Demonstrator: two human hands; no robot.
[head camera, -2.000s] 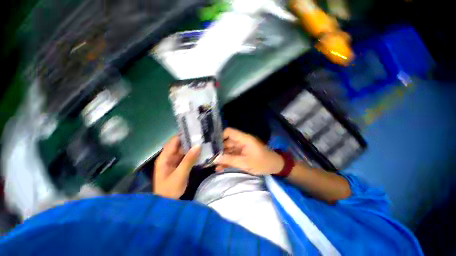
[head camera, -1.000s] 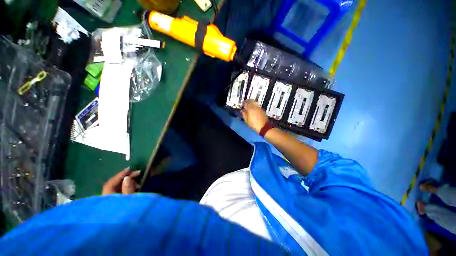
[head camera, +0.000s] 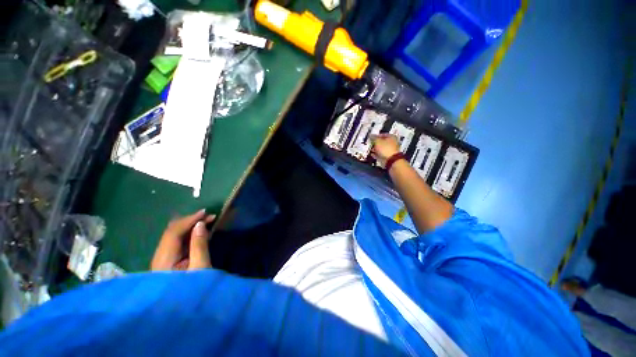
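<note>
The black phone tray (head camera: 450, 194) stands low at the right, beside my right leg, with several silver-white phone mid-frames in its slots. My right hand (head camera: 388, 150) reaches down onto the tray, its fingertips at the second mid-frame (head camera: 361, 134) from the left. Whether the fingers grip that frame cannot be made out. My left hand (head camera: 185, 242) rests at the front edge of the green bench, thumb and fingers apart, with nothing seen in it. Its lower part is cut off by my blue sleeve.
The yellow-orange electric screwdriver (head camera: 346, 55) lies at the bench edge. White paper (head camera: 187, 125) and a crumpled clear bag (head camera: 242, 82) lie on the green bench (head camera: 240, 143). The clear parts box (head camera: 66, 125) is at the left. A blue stool (head camera: 450, 17) stands beyond the tray.
My right hand has moved from the leftmost mid-frame to the second. Two seconds ago both hands held a phone mid-frame above my lap. The view has shifted slightly.
</note>
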